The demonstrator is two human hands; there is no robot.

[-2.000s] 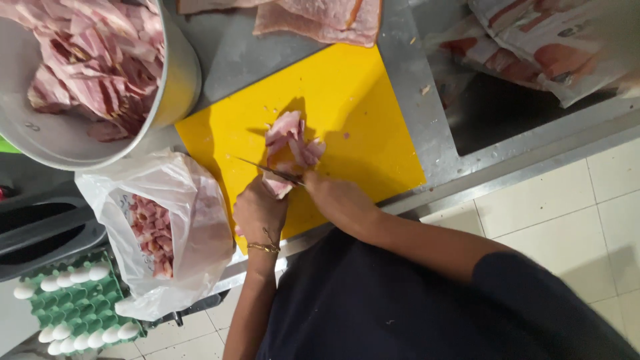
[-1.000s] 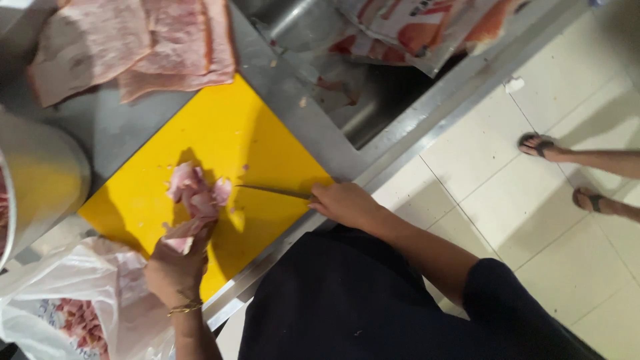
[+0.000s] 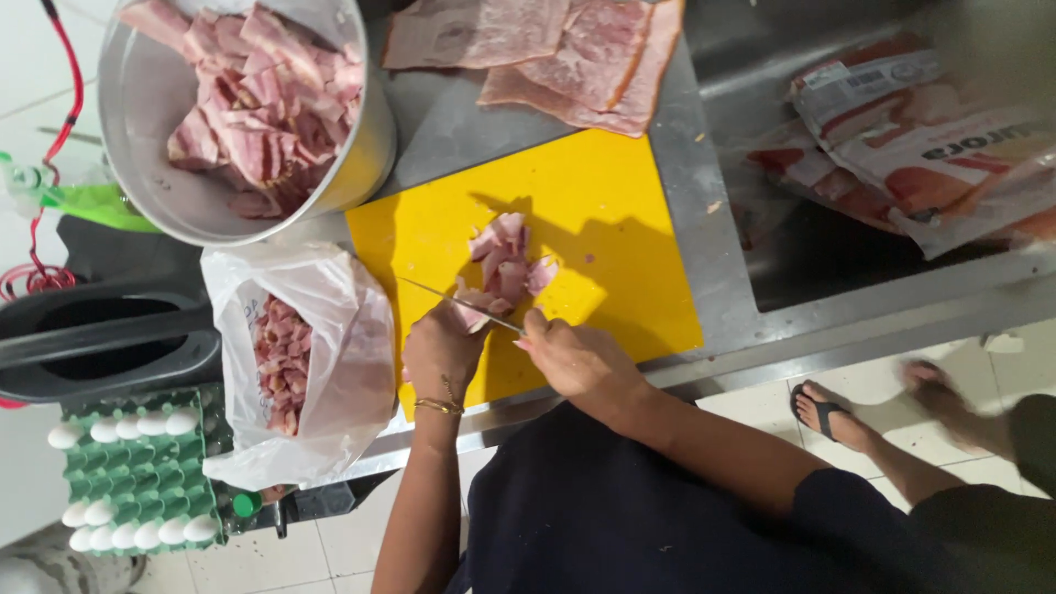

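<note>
My left hand, with a bracelet at its wrist, grips pieces of sliced bacon or ham at the near left part of the yellow cutting board. My right hand is closed around the handle of a knife, whose thin blade lies across the meat just beyond my left fingers. A small pile of cut meat rests on the board beyond the blade. Larger meat slices overlap on the steel counter, touching the board's far edge.
A metal pot of meat pieces and an open plastic bag of diced meat stand left. Beyond them are a green egg tray and a black container. Meat packages lie in the sink at right. Another person's sandalled foot is nearby.
The knife, held apart from the meat one second ago, is now across it beside my left hand. The view has swung considerably between frames.
</note>
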